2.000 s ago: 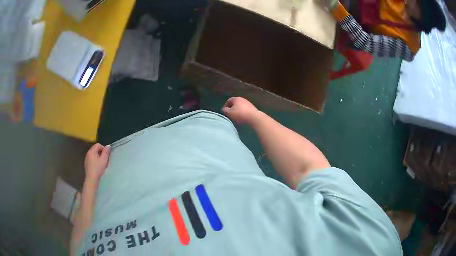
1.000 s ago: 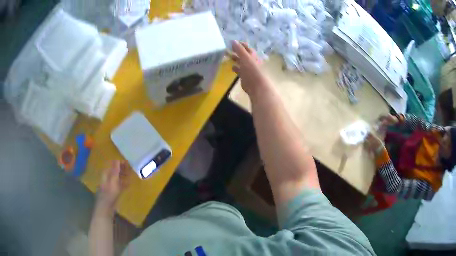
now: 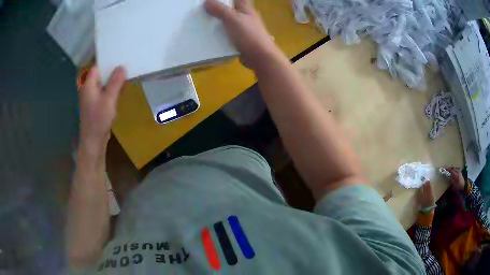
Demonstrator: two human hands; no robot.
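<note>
A white product box (image 3: 161, 35) is held between my two hands above the digital scale (image 3: 171, 99), at the top left. My left hand (image 3: 102, 102) is at the box's near left corner, thumb and fingers against its edge. My right hand (image 3: 247, 32) grips the box's right side, fingers on its top. The box hides the far part of the scale. The scale's lit display faces me. Whether the box touches the scale cannot be told.
A yellow table (image 3: 141, 140) joins a tan board (image 3: 344, 115). A heap of small packets (image 3: 397, 32), a cable bundle (image 3: 441, 114) and flat printed cartons (image 3: 473, 86) lie right. A person's hands (image 3: 427, 198) are by a white packet (image 3: 412, 175) at lower right.
The white box, which stood on the table beyond the scale, is now in both my hands over the scale. My left hand has moved up to it, and my right hand has closed on it.
</note>
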